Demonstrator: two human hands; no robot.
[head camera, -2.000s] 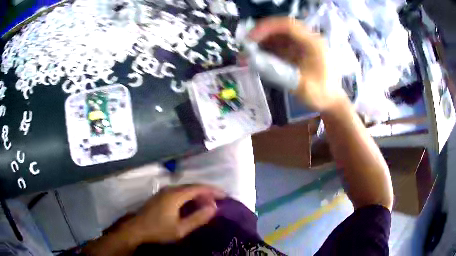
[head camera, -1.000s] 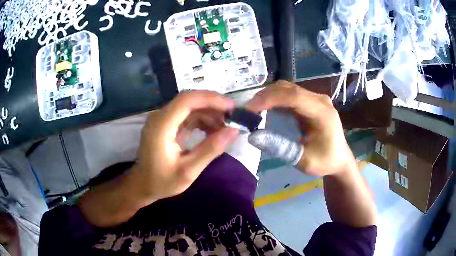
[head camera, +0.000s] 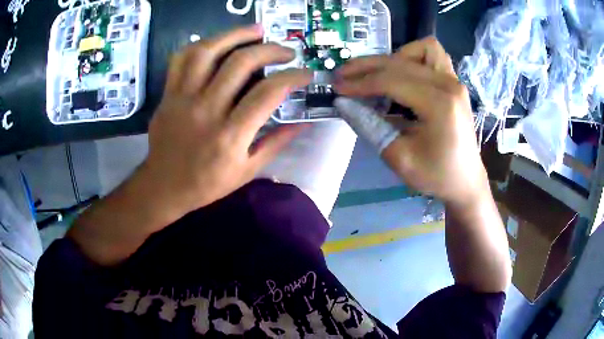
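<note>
A white-translucent housing lies open at the top centre, its upper edge cut off. Inside are a green circuit board and red and black wires. A black module is at the housing's lower compartment; whether it is fully seated cannot be told. My right hand, with a grey-white wrap on one digit, has its fingertips around the module's right end. My left hand reaches over the housing's left side with fingers spread, fingertips near the module, holding nothing visible.
A second housing with a green board and a black module lies on the dark bench at left. White U-shaped pieces lie at far left. Clear bagged leads hang at right. A cardboard carton stands below right.
Both hands have moved up from in front of the bench edge to the housing, bringing the black module to its lower compartment. The view has shifted, placing the housing at the top.
</note>
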